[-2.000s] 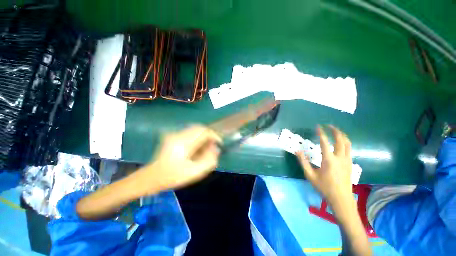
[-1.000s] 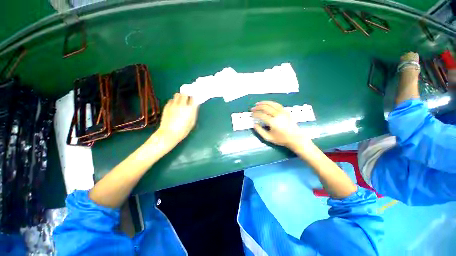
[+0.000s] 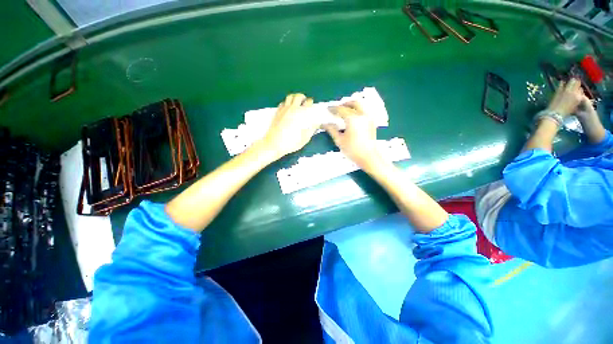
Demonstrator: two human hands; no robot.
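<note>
White sticker sheets with notched edges (image 3: 373,106) lie in an overlapping pile in the middle of the bench. My left hand (image 3: 292,125) is on the pile's middle, fingers bent at the sheets. My right hand (image 3: 353,132) is just right of it, fingertips pinching white sheet material between the hands. The fingertips blend with the white, so the exact grip is partly hidden. A separate white strip (image 3: 322,171) lies flat nearer me, below the pile. A stack of copper-edged black frames (image 3: 165,148) leans together at left.
A long white paper (image 3: 87,228) lies beside the stack, with glossy black packs (image 3: 27,235) further left. Single frames (image 3: 496,97) lie at right and along the far side. A neighbouring worker's hands (image 3: 568,101) are at far right near small pale parts (image 3: 534,91). The bench edge is in front of me.
My left hand has moved from the pile's left end onto its middle. My right hand has left the near strip and moved up to the pile. The camera view has shifted.
</note>
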